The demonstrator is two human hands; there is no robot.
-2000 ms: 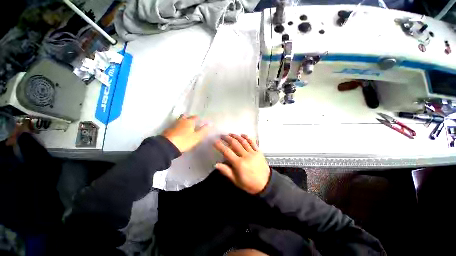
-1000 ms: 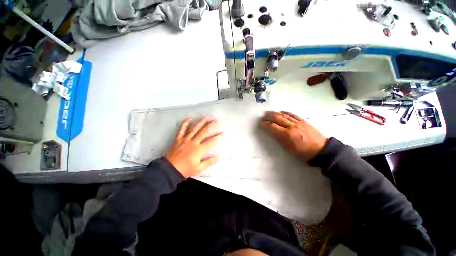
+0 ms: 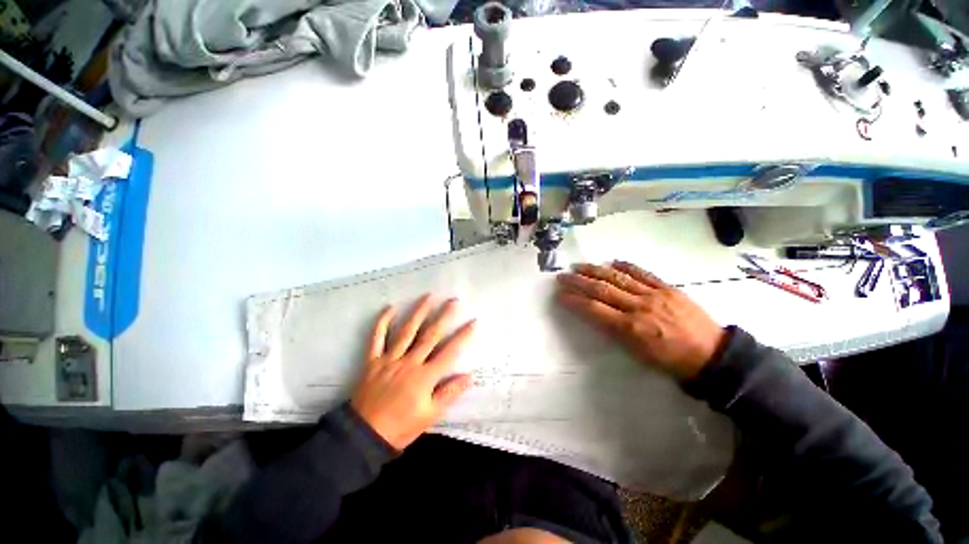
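A light grey cut panel [image 3: 510,351] lies flat across the front of the white machine table, its upper edge at the presser foot [image 3: 508,230]. Its rounded right end hangs over the table's front edge. Faint lines run along it. My left hand [image 3: 409,372] lies flat on the panel left of the needle, fingers spread. My right hand [image 3: 643,317] lies on the panel right of the needle, fingers close together. The white sewing machine head [image 3: 680,117] with a blue stripe stands above the panel. The needle tip is too small to make out.
A grey fabric bundle [image 3: 255,43] lies behind, at the upper left. Crumpled white scraps [image 3: 80,191] lie by the blue label at the left. Red-handled thread snips [image 3: 784,278] and small metal tools [image 3: 866,266] lie at the right.
The panel has turned from pointing away from me to lying sideways, with its edge at the presser foot. My hands have moved apart on it. The view has shifted.
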